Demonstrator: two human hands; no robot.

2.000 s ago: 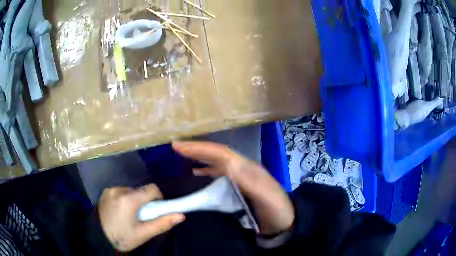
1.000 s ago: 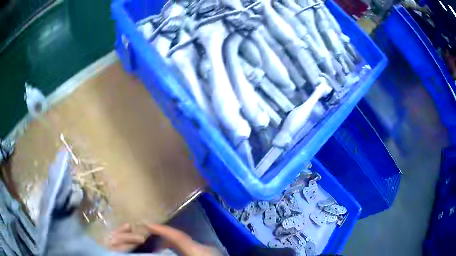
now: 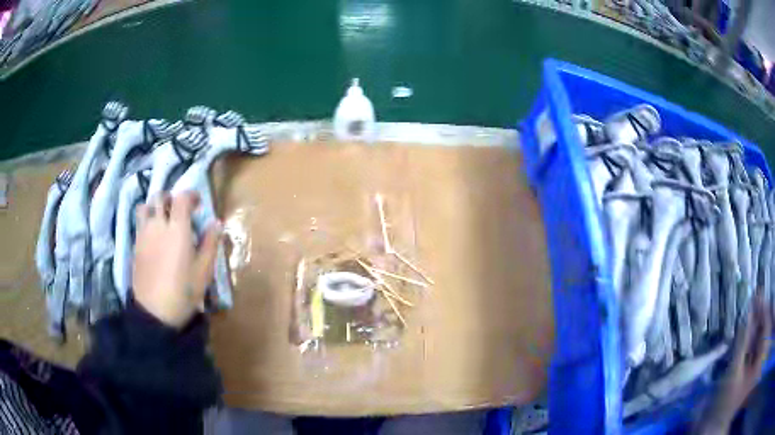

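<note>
Grey-white legs with ribbed toes (image 3: 106, 183) lie side by side at the left of the table, feet towards the far edge. My left hand (image 3: 174, 259) is over this pile, fingers apart, touching the right-hand legs; none looks gripped. My right hand (image 3: 749, 357) is blurred and partly cut off at the right edge, over the near right part of the blue crate (image 3: 586, 255). The crate is full of legs, one lying slantwise (image 3: 680, 378) near that hand. Whether my right hand touches a leg is unclear.
A white glue cup (image 3: 347, 289) stands mid-table on a stained square, with a yellow strip (image 3: 318, 313) and several thin wooden sticks (image 3: 395, 276) around it. A white bottle (image 3: 354, 115) stands at the far edge, before the green belt (image 3: 255, 68).
The view has swung left from the crate back over the table. The leg that showed blurred at the lower left is no longer held up; my left hand now rests over the pile.
</note>
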